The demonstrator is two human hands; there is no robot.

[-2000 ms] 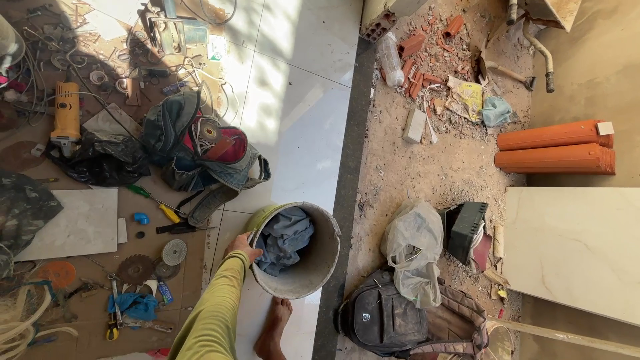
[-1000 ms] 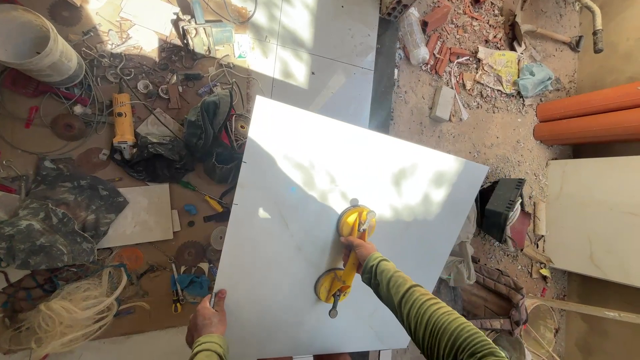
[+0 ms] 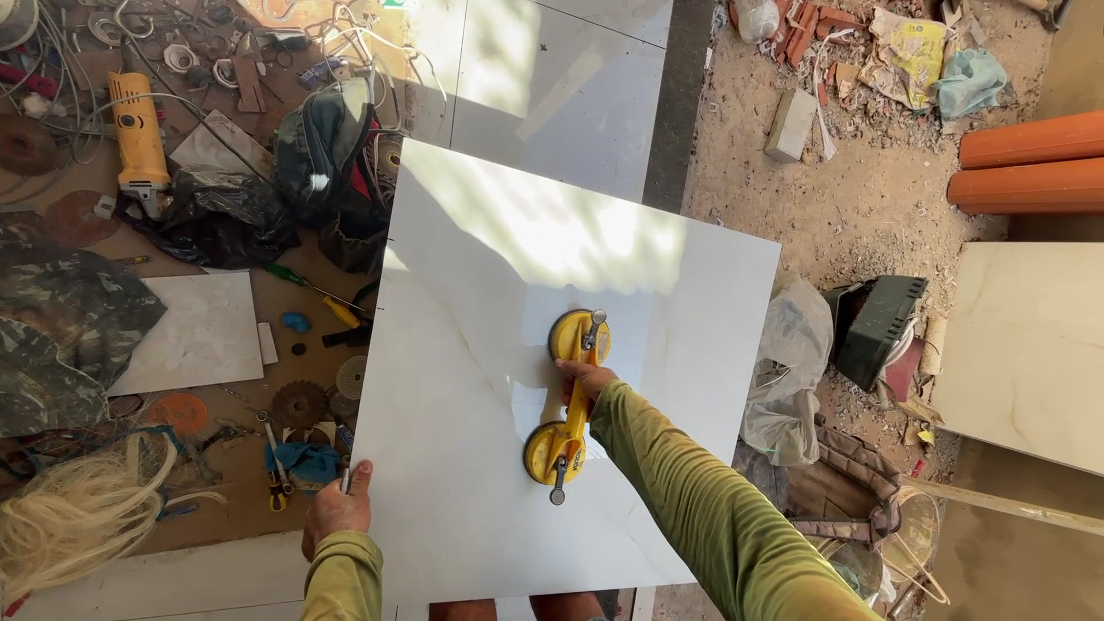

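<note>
A large white porcelain tile (image 3: 483, 362) with faint veining spans the middle of the view, its far part sunlit. Stuck on its face is a yellow double-cup suction lifter (image 3: 575, 410), and my right hand (image 3: 586, 379) is closed round the handle near the upper cup. At the tile's lower left edge, my left hand (image 3: 338, 509) grips the border; a thin grey object shows beside its fingers, too small to name. My feet and part of the floor under the tile are hidden.
To the left lie a yellow angle grinder (image 3: 138, 138), a camouflage cloth (image 3: 60, 328), a screwdriver (image 3: 341, 310) and cutting discs (image 3: 297, 404). On the right are brick rubble (image 3: 798, 34), orange pipes (image 3: 1035, 164), a plastic bag (image 3: 789, 371) and another tile (image 3: 1026, 345). Laid tiles (image 3: 561, 95) are beyond.
Two seconds ago one hand held a bucket with a blue cloth in it; one second ago both hands were on the tile. Since then the view has moved closer to the tile.
</note>
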